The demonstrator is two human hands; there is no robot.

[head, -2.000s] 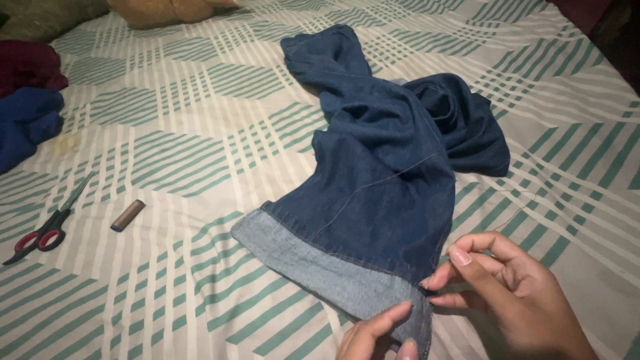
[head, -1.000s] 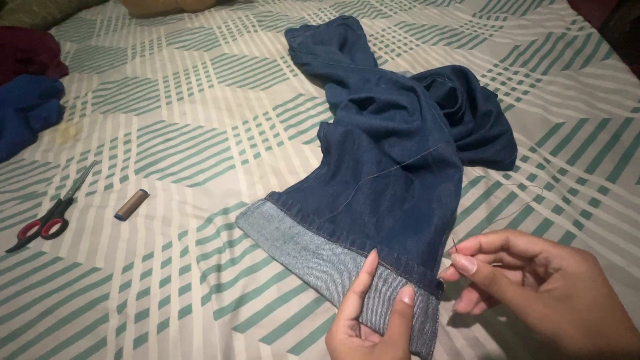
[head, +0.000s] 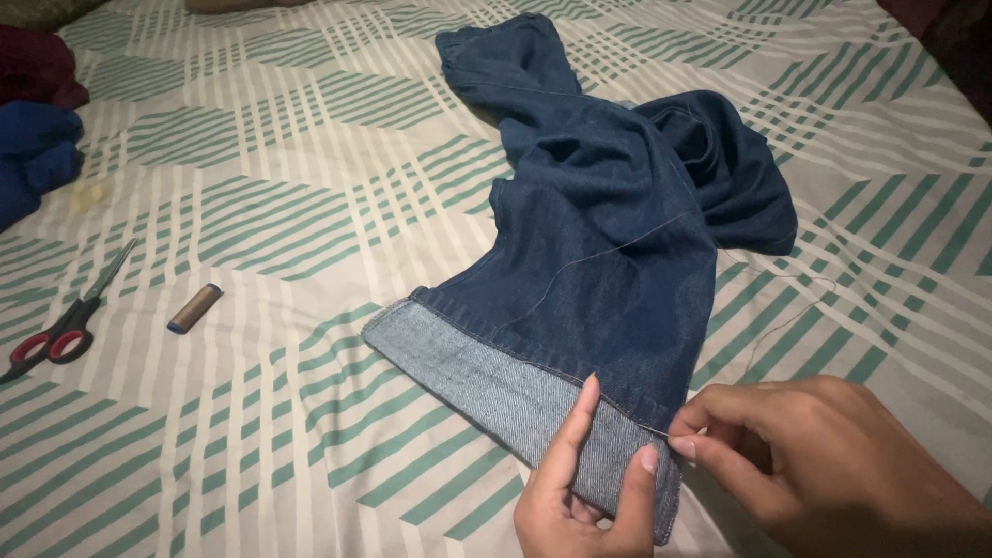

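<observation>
Blue denim trousers (head: pixel 620 232) lie bunched on the bed, the near leg's lighter cuff (head: pixel 496 387) turned up towards me. My left hand (head: pixel 593 480) holds the cuff, its index finger and thumb lying on the pale denim and its other fingers partly hidden by it. At the cuff's right end, the thumb and index finger of my right hand (head: pixel 775 449) pinch a fine thread or needle; which of the two is too small to tell. A loose thread (head: pixel 573 263) runs over the trouser leg and loops across the sheet on the right.
Scissors with black and red handles (head: pixel 66 333) lie at the left, beside a small spool of brown thread (head: pixel 195 308). Blue cloth (head: pixel 35 155) and dark red cloth (head: pixel 39 66) sit at the far left. A green and white patterned bedsheet (head: pixel 256 434) lies under everything.
My right hand has come back to the cuff's right end after being slightly away from it a second ago. My left hand stays on the cuff, its index finger now nearer the seam.
</observation>
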